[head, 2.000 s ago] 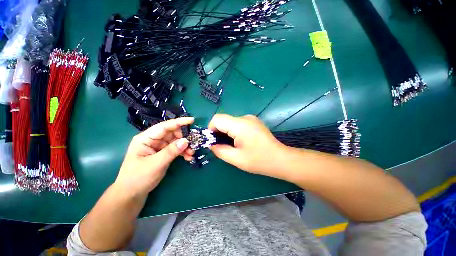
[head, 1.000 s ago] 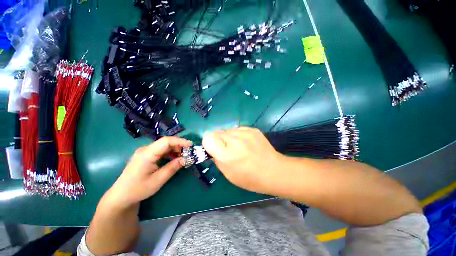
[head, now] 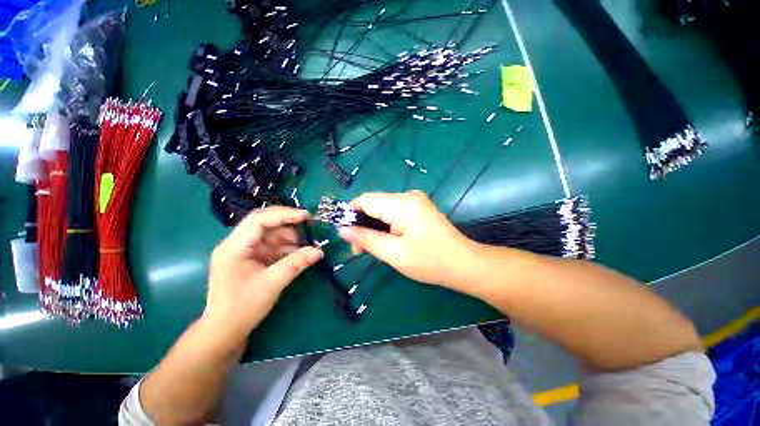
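Note:
My right hand (head: 410, 235) is shut on the bundle of black wires (head: 521, 232), near its left end. Silvery terminals stick out past the fingertips, and the wires run right under the forearm. My left hand (head: 260, 265) is just left of these terminals, with thumb and forefinger curled around a small dark part that they largely hide. A black connector housing (head: 342, 301) with pale-tipped wires hangs or lies below the fingers; whether it joins the part in my left hand is unclear.
A pile of part-assembled harnesses (head: 200, 125) lies behind my hands. Red wire bundles (head: 117, 200) and crumpled clear plastic bags (head: 79, 62) are at left. A yellow-green note (head: 516, 88) lies by the white line. A larger black wire bundle (head: 621, 71) lies back right.
My right hand and the terminal ends have moved slightly up and apart from my left fingertips. The housing below has shifted down and right and shows more.

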